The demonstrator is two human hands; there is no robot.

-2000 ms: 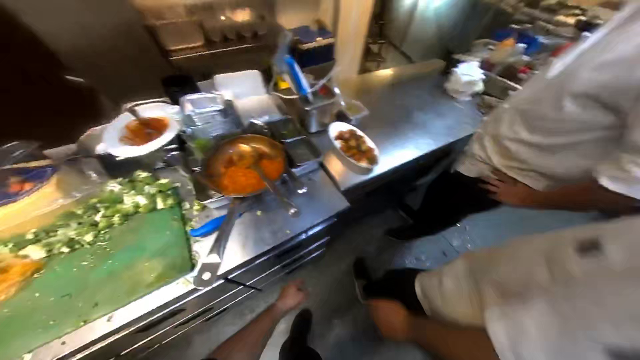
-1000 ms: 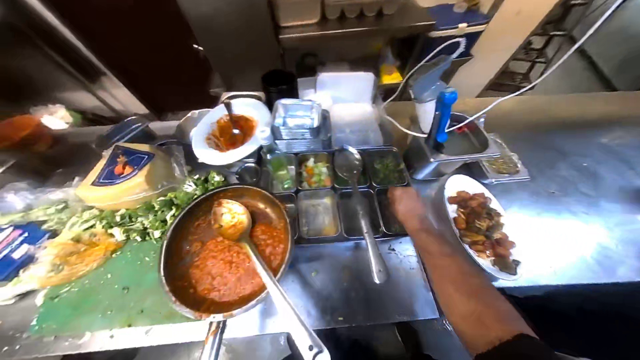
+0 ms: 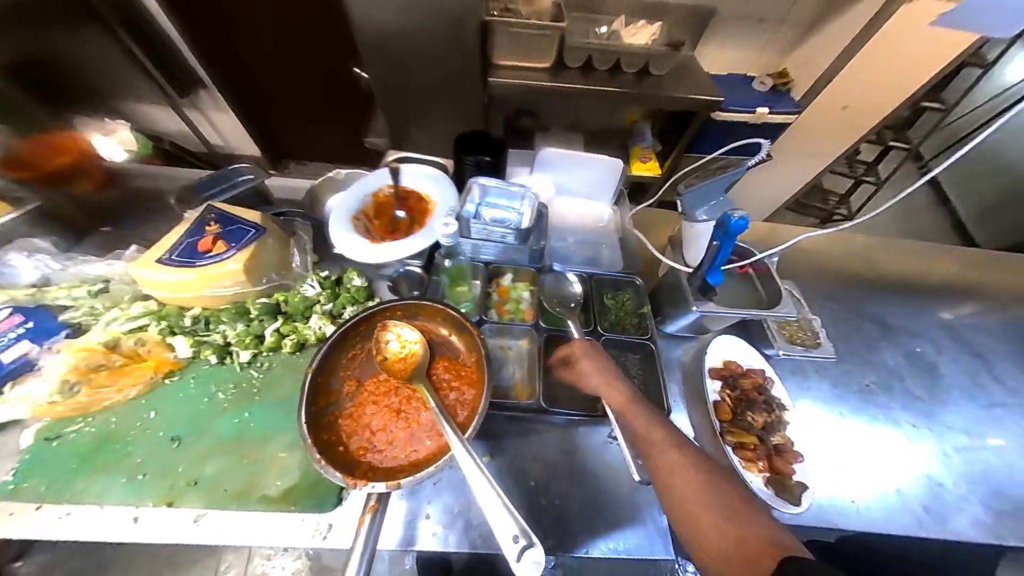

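My right hand (image 3: 588,368) is over a dark metal compartment of the ingredient tray, its fingers drawn together; whether it pinches anything is hidden. A metal spoon (image 3: 562,294) lies across the compartments, its handle running beneath my hand and forearm. To the left, a steel frying pan (image 3: 310,400) holds chunky red sauce (image 3: 384,428), with a large ladle (image 3: 468,456) resting in it. Compartments of diced vegetables (image 3: 512,298) and chopped herbs (image 3: 624,314) adjoin my hand. An oval white plate of cooked vegetables (image 3: 752,424) lies to the right of my forearm. My left hand is out of view.
A green cutting board (image 3: 184,448) with chopped greens (image 3: 264,320) and a wrapped cheese piece (image 3: 208,256) covers the left. Behind the pan are a white bowl of sauce (image 3: 344,224) and a glass bottle (image 3: 454,272). A blue-handled tool (image 3: 724,244) with a white cord stands in a metal container (image 3: 752,292).
The view has swung toward the counter and the other people have left it. Since a second ago, my right hand has moved left, from the tray's right side to over the spoon handle.
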